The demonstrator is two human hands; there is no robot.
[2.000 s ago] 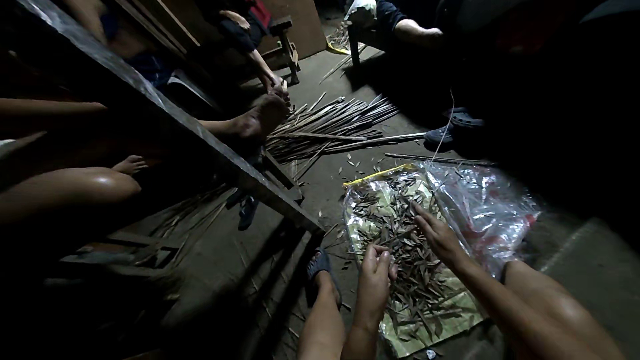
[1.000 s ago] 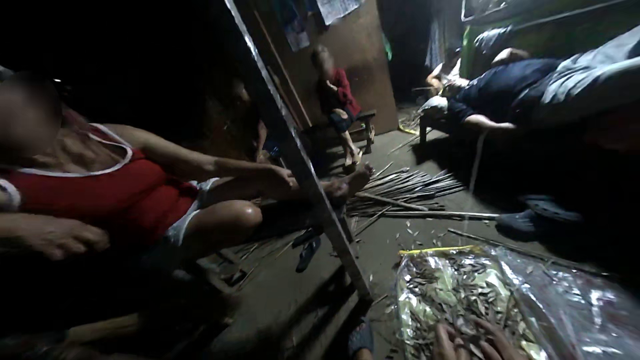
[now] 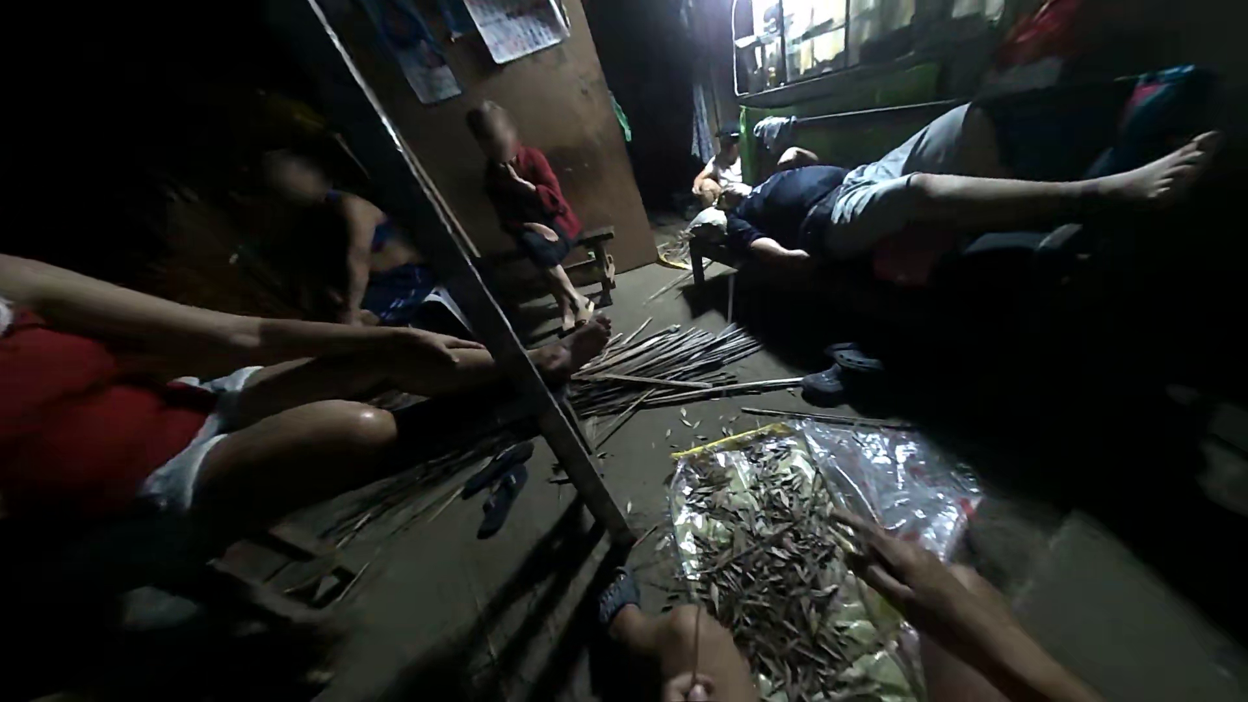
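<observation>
At the bottom edge, only the fingertips of my left hand show, closed on a thin stick that points up in front of my knee. My right hand is over the right side of a pile of small dark slivers, perhaps dry leaves or pods. Its fingers are slightly spread; whether they hold a sliver is too dim to tell. The pile lies on a clear plastic sheet with a yellow strip along its far edge.
A slanting post crosses the view left of the pile. Beyond lie a bundle of thin sticks, dark clogs and slippers. People sit at the left and on a bench; another person lies at the right.
My hands, close together over the slivers one second ago, are now apart, the left at the bottom edge and the right over the pile's right side. The view has tilted up since the first frame.
</observation>
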